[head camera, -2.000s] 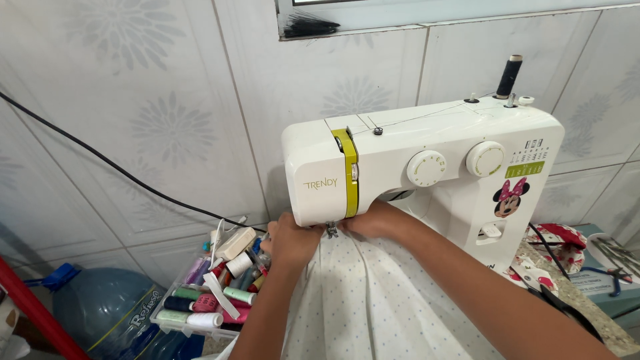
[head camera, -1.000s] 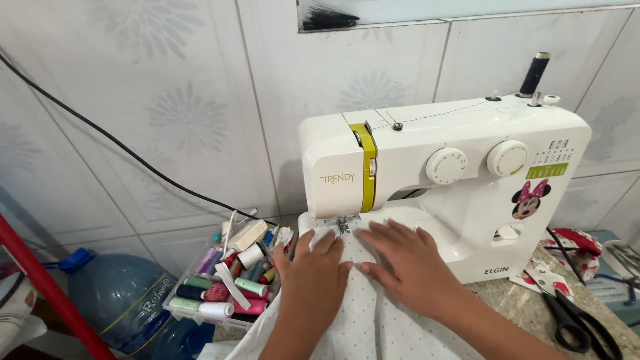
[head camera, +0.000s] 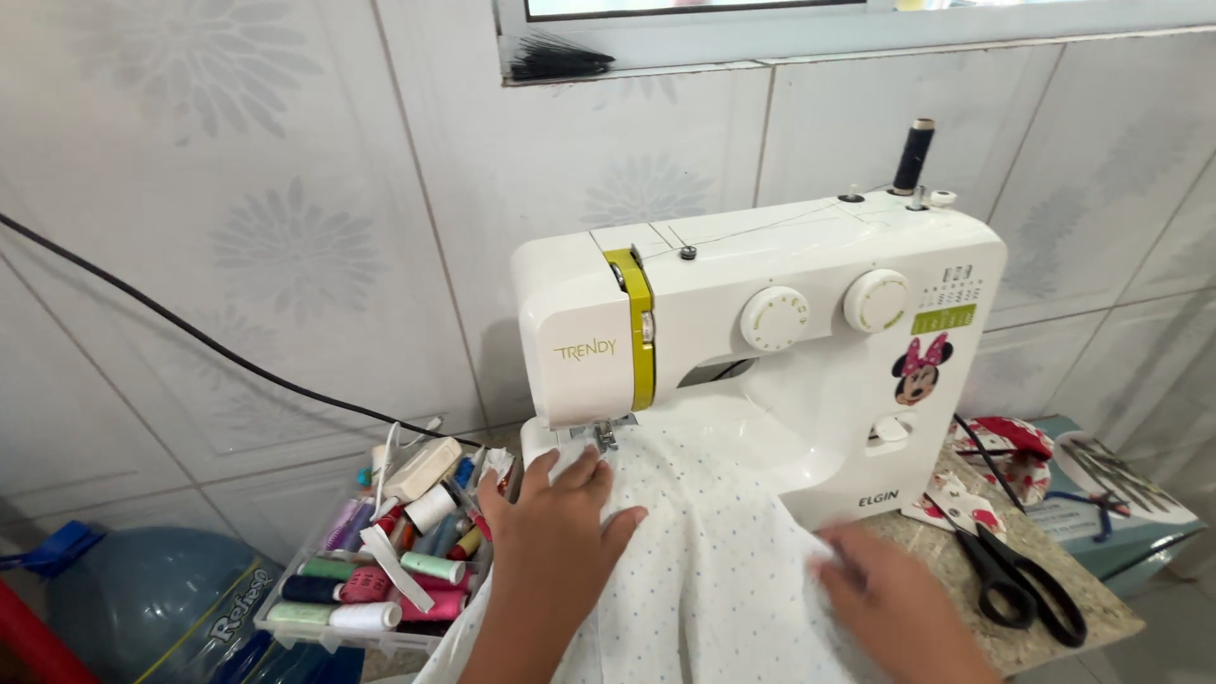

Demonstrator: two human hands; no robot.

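Observation:
A white Elgin sewing machine [head camera: 760,332] stands against the tiled wall, a spool of black thread [head camera: 914,157] upright on its top. White fabric with small dots [head camera: 708,560] runs from the presser foot [head camera: 604,436] toward me over the front edge. My left hand [head camera: 560,532] lies on the fabric just in front of the presser foot, fingers spread. At the fabric's right edge, my right hand [head camera: 883,598] is blurred, its thumb and fingers close together at the cloth; whether it pinches the cloth is unclear.
Left of the machine sits a clear plastic box [head camera: 313,632] of thread spools. Black-handled scissors [head camera: 1021,579] lie on the stone tabletop [head camera: 1092,608] at right, near red-and-white printed fabric [head camera: 1007,446]. A large blue water bottle [head camera: 152,598] is at lower left. A black cable [head camera: 209,342] crosses the wall.
My right hand has moved from beside the presser foot to the fabric's right edge. My left hand stays on the cloth near the foot. Two seconds ago both hands were up at the needle area.

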